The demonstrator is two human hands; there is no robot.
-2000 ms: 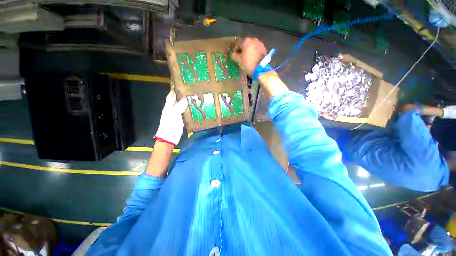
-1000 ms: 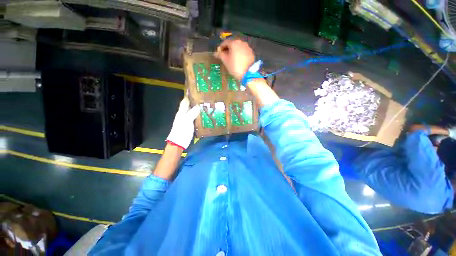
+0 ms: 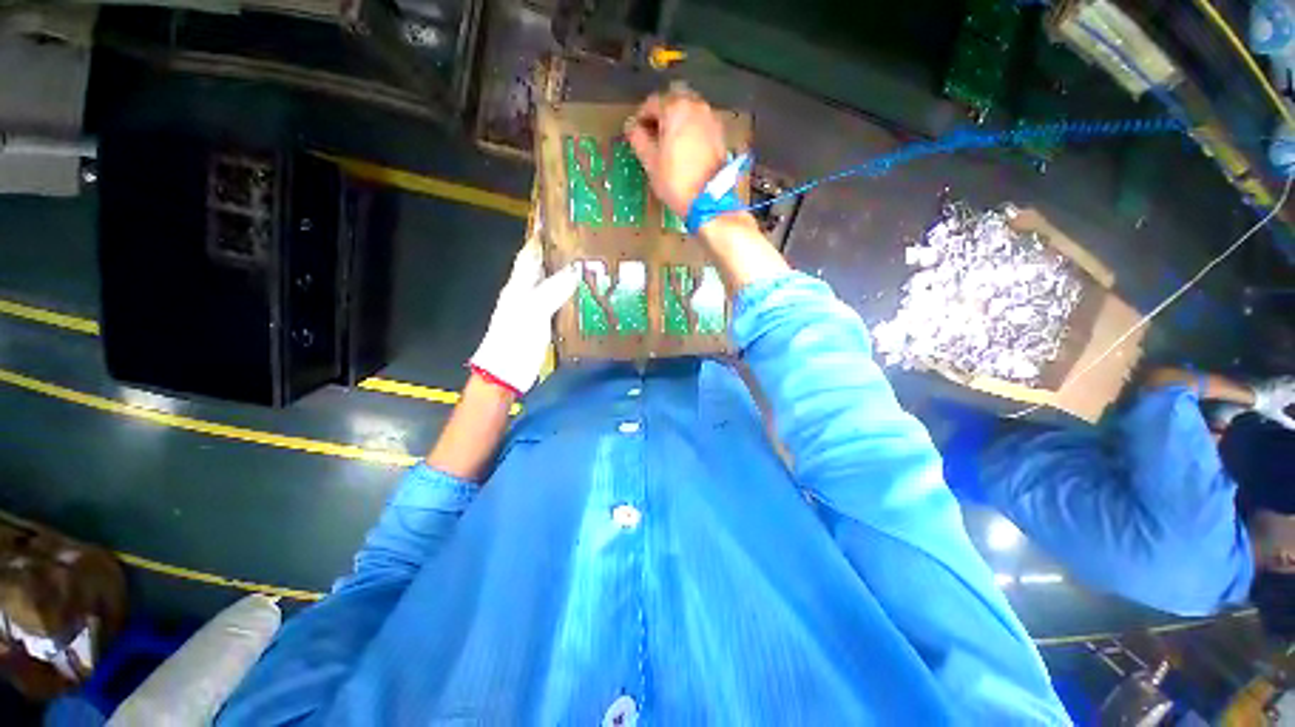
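Observation:
A tan pallet [image 3: 560, 242] lies in front of my body, with green circuit boards [image 3: 614, 296] showing through its cutouts in a two-by-two layout. My left hand [image 3: 523, 320], in a white glove with a red cuff, grips the pallet's left edge. My bare right hand [image 3: 685, 154], with a blue wrist strap, is over the upper part of the pallet and partly covers the upper right board. Its fingertips are bunched near the upper boards; whether they hold a small part cannot be told.
An open cardboard box [image 3: 1101, 372] with a heap of silver parts [image 3: 987, 301] is at right. A blue coiled cord [image 3: 994, 139] crosses above it. A black cabinet [image 3: 206, 270] stands left. A person's blue sleeve [image 3: 1157, 483] is at lower right. A small yellow piece [image 3: 663, 57] lies beyond the pallet.
My right hand has moved left from the pallet's upper right since the first frame, staying near the upper boards lately. My left hand keeps its grip. The view has shifted.

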